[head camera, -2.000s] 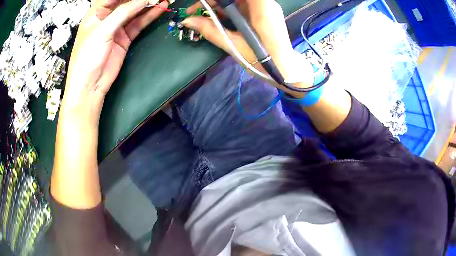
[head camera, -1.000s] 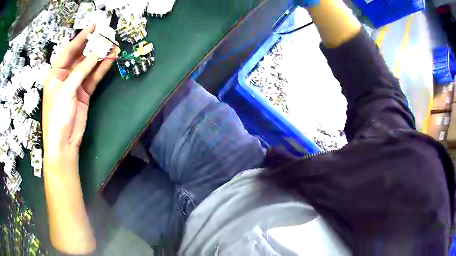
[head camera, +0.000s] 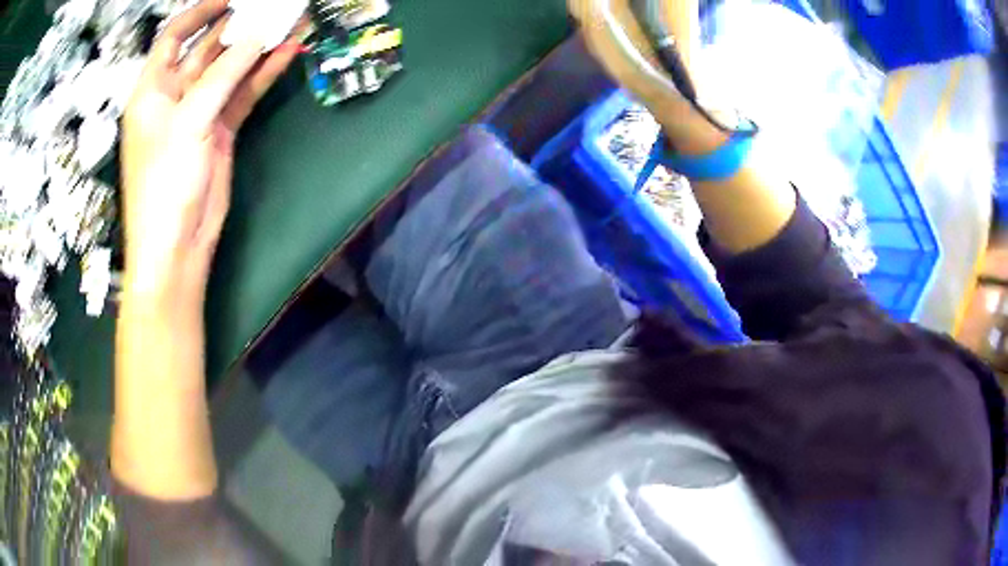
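My left hand (head camera: 205, 105) is at the upper left, its fingers closed on a white plug housing (head camera: 263, 20) near the top edge. A small green circuit board (head camera: 354, 55) with yellow and silvery parts lies beside it over the mat, a bit of red wire between them. My right hand (head camera: 647, 55), with a blue wrist band, is at the top, cut off by the edge and blurred. A dark, pen-like soldering iron (head camera: 663, 44) shows along it, with a pale cord; its tip is out of the picture.
The green bench mat (head camera: 287, 210) ends in a diagonal edge above my lap. White housings (head camera: 66, 144) are piled at the left. Rows of boards (head camera: 50, 475) lie at the lower left. A blue tote (head camera: 663, 249) with white parts and a whitish plastic sheet is at the right.
My right hand has come back down into view from the top edge, with the iron in it. My left hand, housing and board sit slightly higher and further right in the picture.
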